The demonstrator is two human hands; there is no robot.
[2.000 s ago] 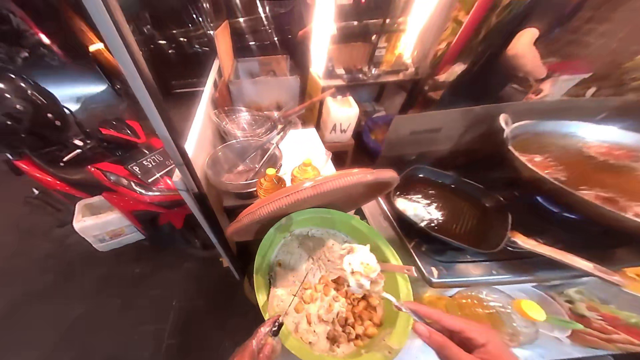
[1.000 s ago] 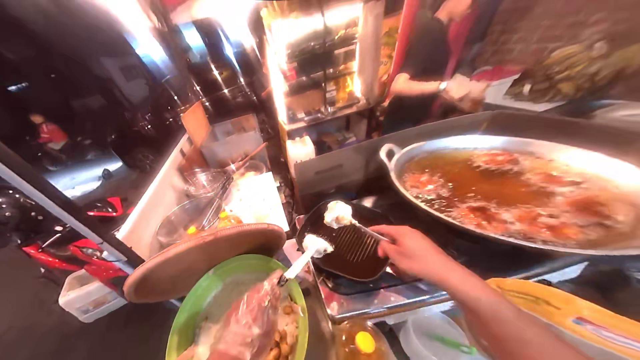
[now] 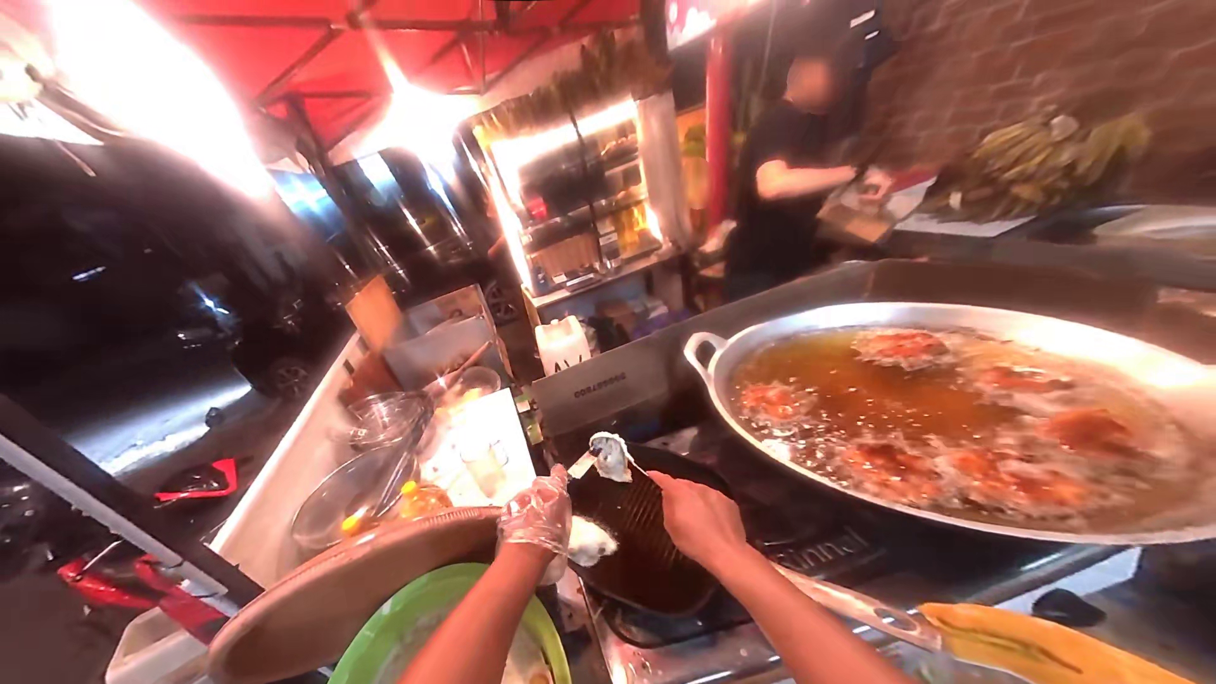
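My left hand (image 3: 536, 518), in a clear plastic glove, holds a light-coloured utensil over the left edge of a dark ridged frying pan (image 3: 655, 560). My right hand (image 3: 701, 516), bare, grips a thin metal utensil, probably a spoon, from the right. Between the two tips, above the pan's far side, is a clump of white batter-like food (image 3: 610, 457). Another white clump (image 3: 591, 541) lies at the pan's left edge, beside my left hand. Dark oil covers part of the pan's ridges. Below my left forearm stands a green bowl (image 3: 427, 608), its contents mostly hidden.
A large wok (image 3: 950, 527) of bubbling oil with several frying pieces stands at the right. A round brown lid or tray (image 3: 332, 579) leans by the bowl. Glass bowls (image 3: 332, 499) and yellow-capped bottles (image 3: 423, 499) are left. A person (image 3: 788, 180) stands behind the wok.
Both hands were at the green bowl two seconds ago; the right reached the pan first, and now both are over it with utensils. The view has swung to the right and up.
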